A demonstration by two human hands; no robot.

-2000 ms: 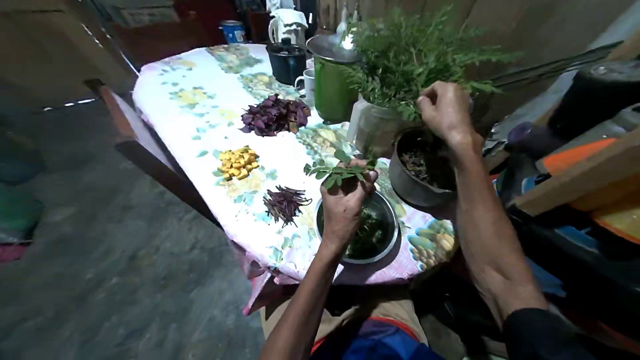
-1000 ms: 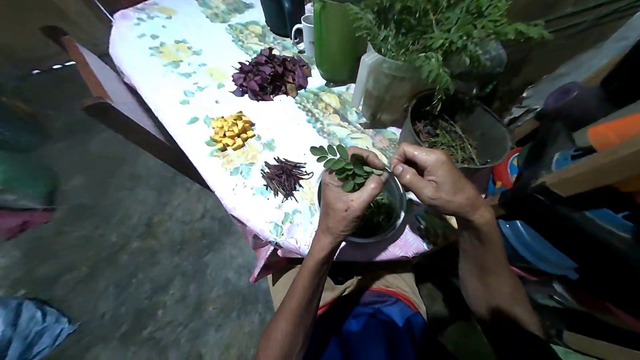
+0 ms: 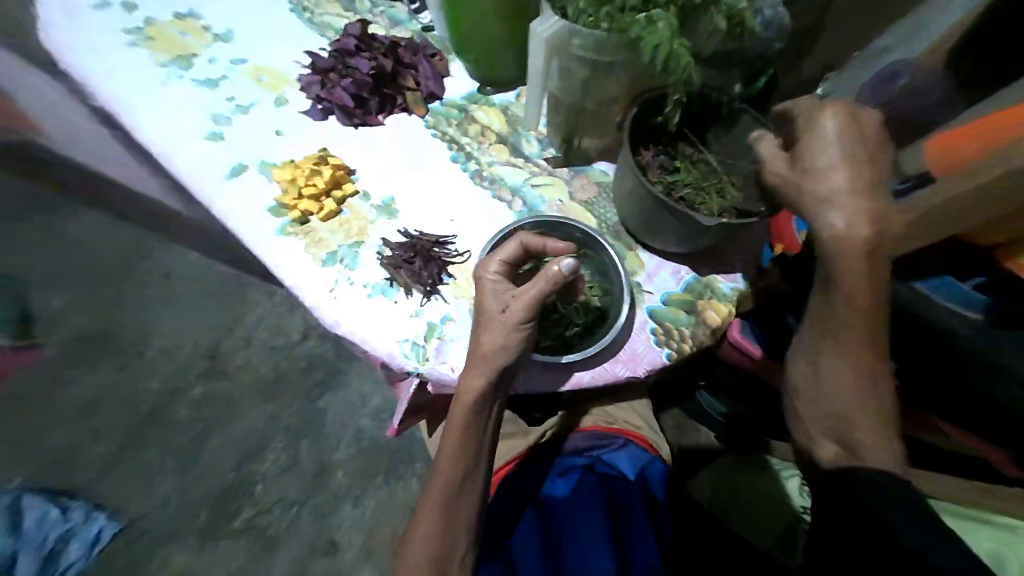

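My left hand point(image 3: 524, 292), fingers curled with the thumb near the fingertips, is over a metal bowl point(image 3: 620, 308) of green leaves point(image 3: 572, 320); I cannot tell whether it holds anything. My right hand point(image 3: 832, 160) is at the right rim of a grey pot point(image 3: 660, 216) that holds stems and leafy scraps point(image 3: 692, 180); its fingertips are partly hidden, and I cannot tell whether they grip something. Left of the bowl lie a pile of dark thin strips point(image 3: 422, 264), yellow cubes point(image 3: 314, 186) and purple leaves point(image 3: 372, 74).
Behind the pot stands a pale plastic container point(image 3: 588, 88) with leafy green sprigs point(image 3: 672, 36), beside a green container point(image 3: 490, 40). The flowered tablecloth point(image 3: 200, 136) ends close to my lap. A wooden beam point(image 3: 952, 188) and an orange object point(image 3: 976, 142) are at the right.
The leafy sprig seen in my left hand is no longer visible there. My right hand has moved away from my left, rightward to the grey pot. The view has moved closer to the table.
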